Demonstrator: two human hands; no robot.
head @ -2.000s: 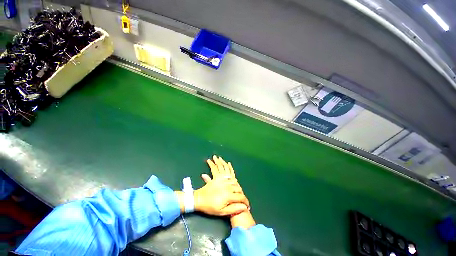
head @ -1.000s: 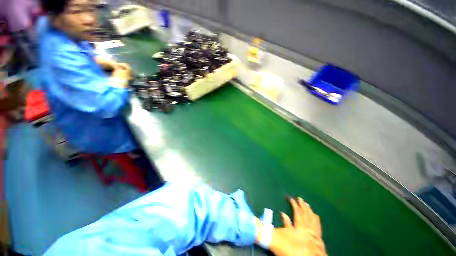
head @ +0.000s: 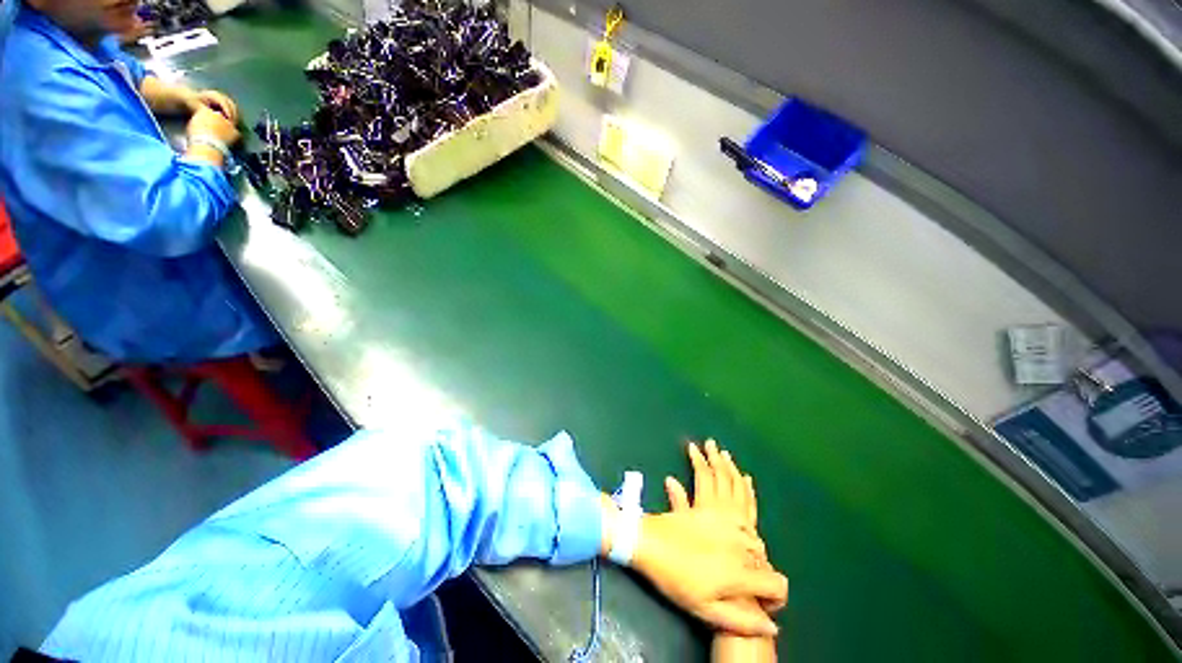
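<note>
My left hand (head: 694, 560), bare, with a pale wrist strap (head: 627, 518) and thin blue cord, lies across my right wrist with its fingers curled around it. My right hand (head: 723, 490) is palm down on the green conveyor belt (head: 570, 324), fingers apart and pointing away from me, with nothing in it. The left hand covers the back part of the right hand. The right forearm is cut off by the bottom edge.
A heap of black-and-metal parts (head: 402, 97) and a cream tray (head: 486, 136) lie at the upper left. A person in a blue smock (head: 110, 194) sits beside them. A blue bin (head: 806, 149) is on the back panel.
The view has swung left, then partly back right. The seated person has come into view and the black tray has left it. My hands remain together, left over right.
</note>
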